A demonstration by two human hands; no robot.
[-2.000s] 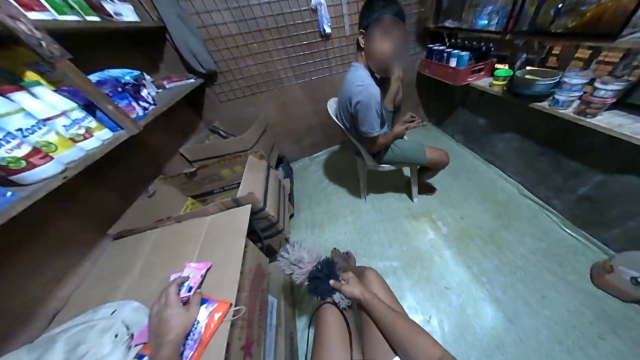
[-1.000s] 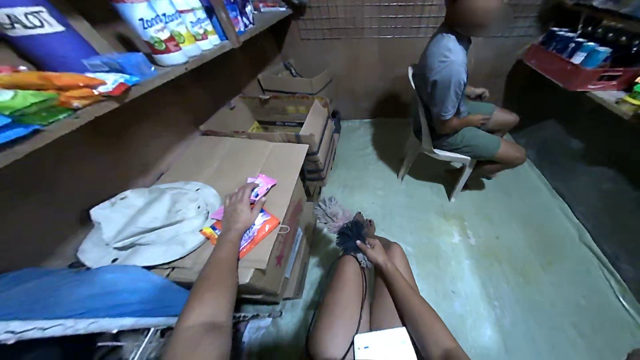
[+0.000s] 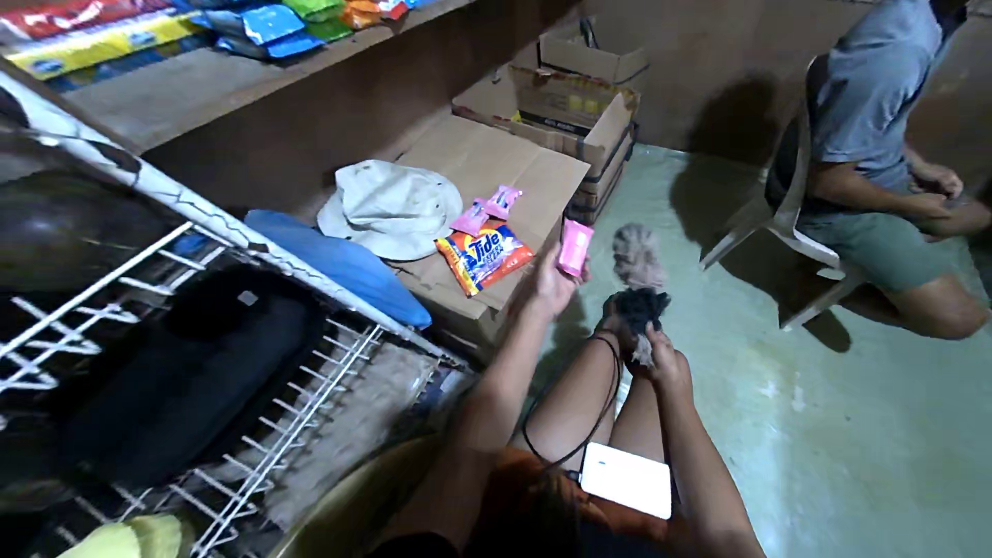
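Observation:
My left hand (image 3: 559,277) holds a small pink packet (image 3: 575,246) up beside the right edge of a cardboard box (image 3: 473,147). On the box lie an orange Tide detergent packet (image 3: 485,257), pink packets (image 3: 502,201) touching its upper side, and a pale fabric hat (image 3: 391,208). My right hand (image 3: 663,358) grips a dark, shaggy bundle (image 3: 642,310) above my legs; its exact kind is unclear. A greyish-pink fluffy thing (image 3: 638,256) shows just beyond it. A white rectangular device (image 3: 625,479) with a cable rests on my lap.
A person (image 3: 876,155) sits on a plastic chair (image 3: 798,194) at the right. Open cardboard boxes (image 3: 542,139) stand beyond the flat one. A wooden shelf (image 3: 232,85) with packets runs along the upper left. A white wire rack (image 3: 310,411) and a blue cap-like item (image 3: 341,267) are at the left.
My left hand has lifted from the packets on the box and moved right with a pink packet in it. My right hand keeps hold of the dark bundle. The view has swung left and down.

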